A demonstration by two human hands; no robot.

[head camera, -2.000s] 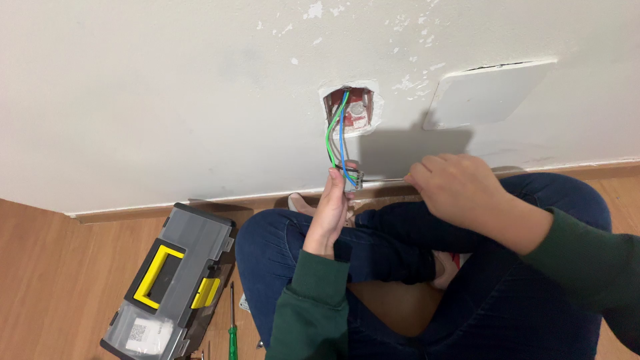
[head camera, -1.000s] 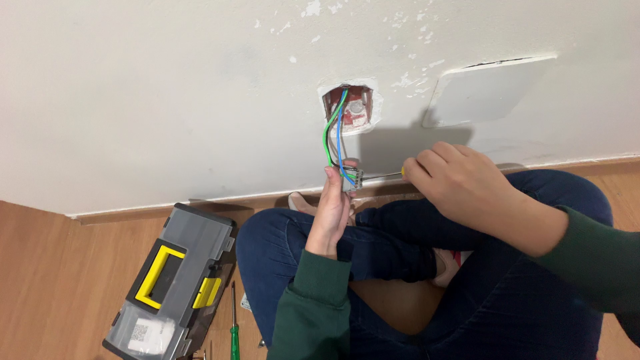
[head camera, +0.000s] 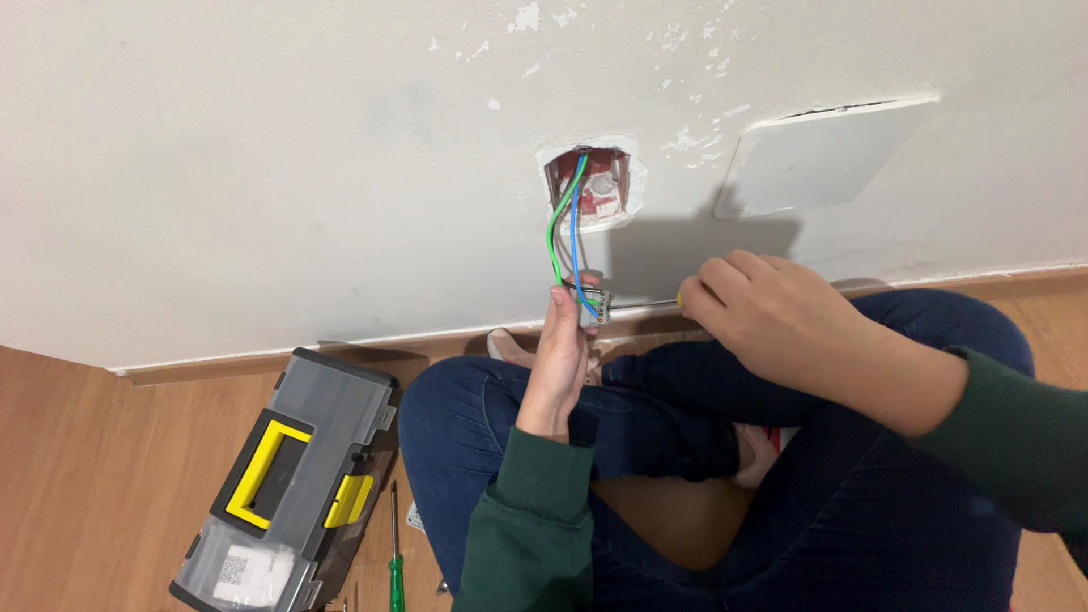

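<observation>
My left hand (head camera: 561,365) holds a small grey socket module (head camera: 592,306) between thumb and fingers, just below the open wall box. A green wire (head camera: 551,234), a blue wire (head camera: 575,242) and a dark wire run from the red electrical box (head camera: 600,183) down to the module. To the right, my right hand (head camera: 748,306) grips a screwdriver whose yellow handle is mostly hidden in the fingers. The screwdriver's thin metal shaft (head camera: 646,304) points left, its end at the module's screw terminals. Exactly which terminal it touches cannot be told.
A grey toolbox (head camera: 327,416) with a yellow handle stands on the wooden floor at the left. Beside it lies a green-handled screwdriver (head camera: 396,582). A white cover plate (head camera: 829,157) is on the wall at the right. My crossed legs (head camera: 680,408) are under my hands.
My right hand has turned and its fingers have shifted on the screwdriver handle. The left hand stays nearly where it was, holding the module.
</observation>
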